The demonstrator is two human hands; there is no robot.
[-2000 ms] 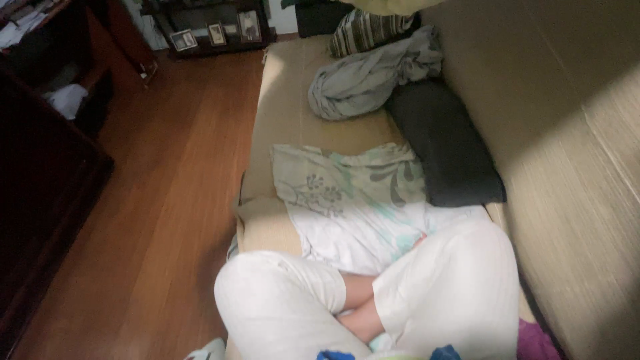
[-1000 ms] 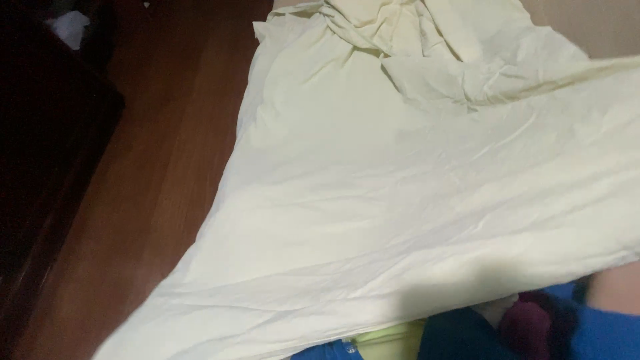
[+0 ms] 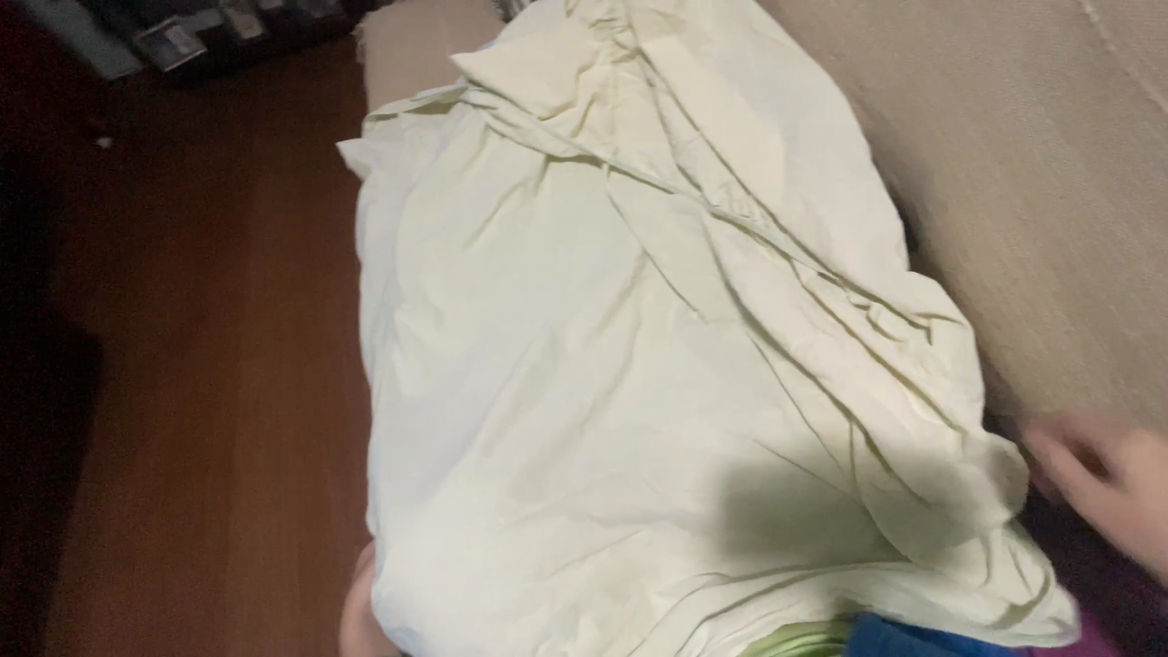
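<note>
A pale yellow-green cloth [image 3: 547,365], perhaps a bed sheet, lies wrinkled over the couch and my lap, with a gathered seam running diagonally across it. At its lower left edge is my left hand [image 3: 359,607], mostly hidden by the fabric; its fingers cannot be made out. My right hand [image 3: 1095,465], blurred, is just right of the cloth's edge, thumb and fingers somewhat apart, holding nothing that I can see. Blue fabric [image 3: 912,639] and some green fabric [image 3: 794,639] show at the bottom edge.
On the right rises the beige couch backrest [image 3: 1031,164]. The seat's far end [image 3: 420,55] shows beyond the cloth. Brown wooden floor [image 3: 210,411] runs along the left. Framed pictures [image 3: 171,43] stand on a dark shelf at the upper left.
Two seconds ago my crossed legs and the patterned cloth were in view; the pale cloth now covers them. Since one second ago, its spread right side has come down into folds.
</note>
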